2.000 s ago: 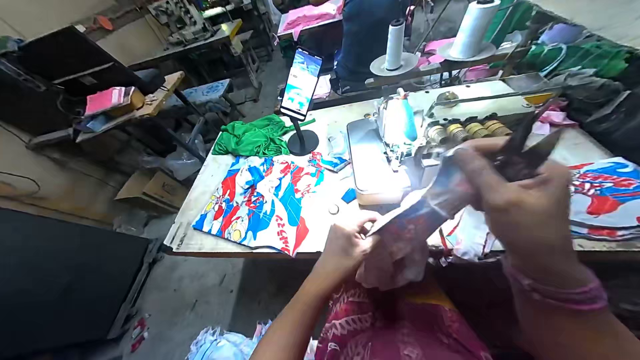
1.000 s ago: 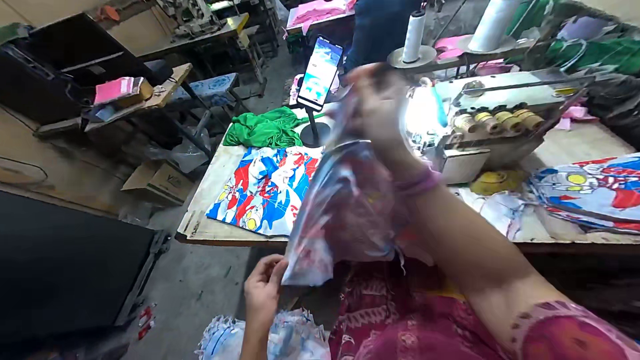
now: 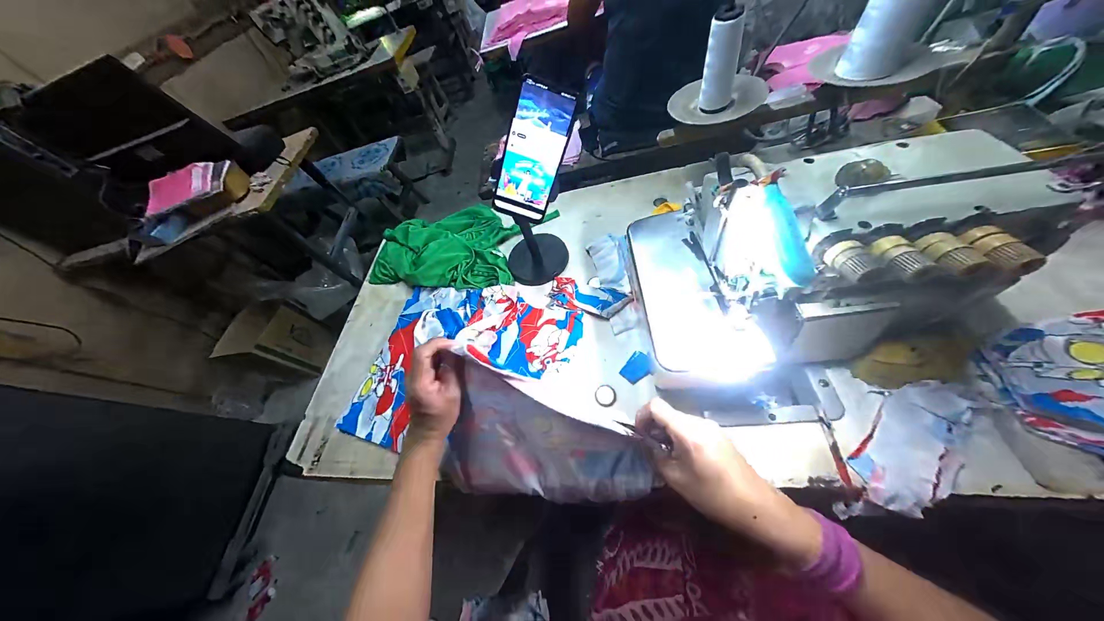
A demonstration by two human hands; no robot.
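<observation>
A fabric piece (image 3: 552, 440), its pale side toward me, hangs stretched between my hands at the table's front edge. My left hand (image 3: 433, 392) pinches its upper left corner. The other end is in my right hand (image 3: 690, 448), with a small dark pointed tool, perhaps thread snips, partly hidden in the fingers. Behind the cloth lie printed red, blue and white fabric pieces (image 3: 379, 392). To the right of them stands an overlock sewing machine (image 3: 914, 259) with its lamp lit, its metal plate (image 3: 681, 293) just beyond my right hand.
A phone (image 3: 535, 147) on a round black stand is behind a green cloth (image 3: 444, 250). Thread cones (image 3: 723, 60) stand at the back. Fabric scraps (image 3: 914, 448) and more printed pieces (image 3: 1061, 371) lie on the right. A person (image 3: 642, 69) is beyond the table.
My right hand has come down from its raised place near the phone to the table's front edge. My left hand has risen, and the cloth is now spread sideways between them.
</observation>
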